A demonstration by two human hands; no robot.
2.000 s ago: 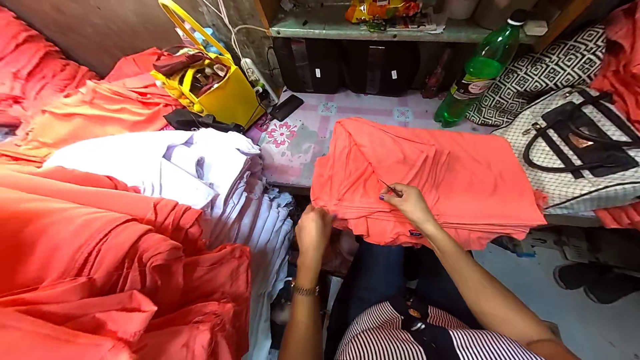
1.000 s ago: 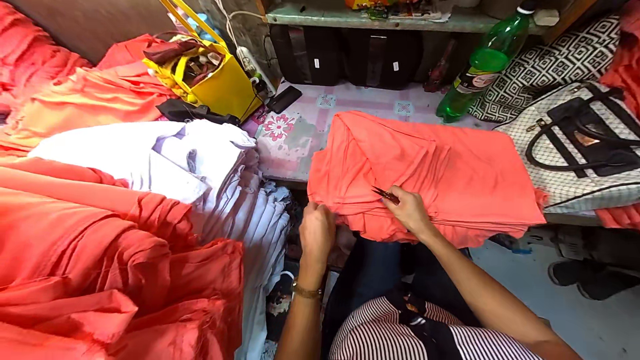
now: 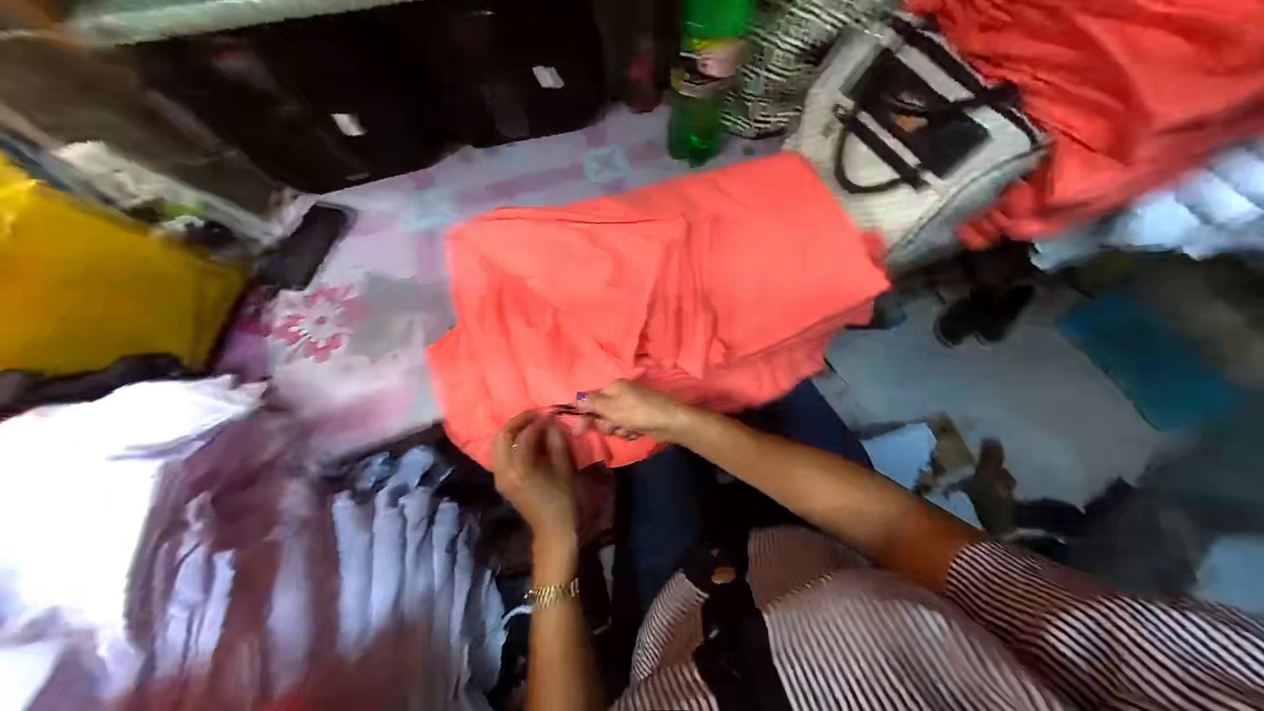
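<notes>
A stack of folded coral-coloured cloth garments [image 3: 760, 257] lies across the table edge and my lap. My left hand [image 3: 533, 459] pinches the near left edge of the top garment between thumb and fingers. Close on its right, my right hand [image 3: 632, 410] holds a small dark cutting tool [image 3: 568, 410], perhaps thread snips, its tip pointing at my left fingertips. Blur hides whether its blades are apart and whether any thread lies between them.
Piled white garments [image 3: 99, 474] lie at the left, below a yellow bag [image 3: 99, 276]. A dark phone [image 3: 311, 242] rests on the patterned tabletop [image 3: 385, 286]. Behind the stack stand a green plastic bottle [image 3: 703, 89] and a checked handbag [image 3: 918, 128].
The view has turned and moved closer. My hands have come together at the garment's near left edge, and the tool now points toward my left fingers.
</notes>
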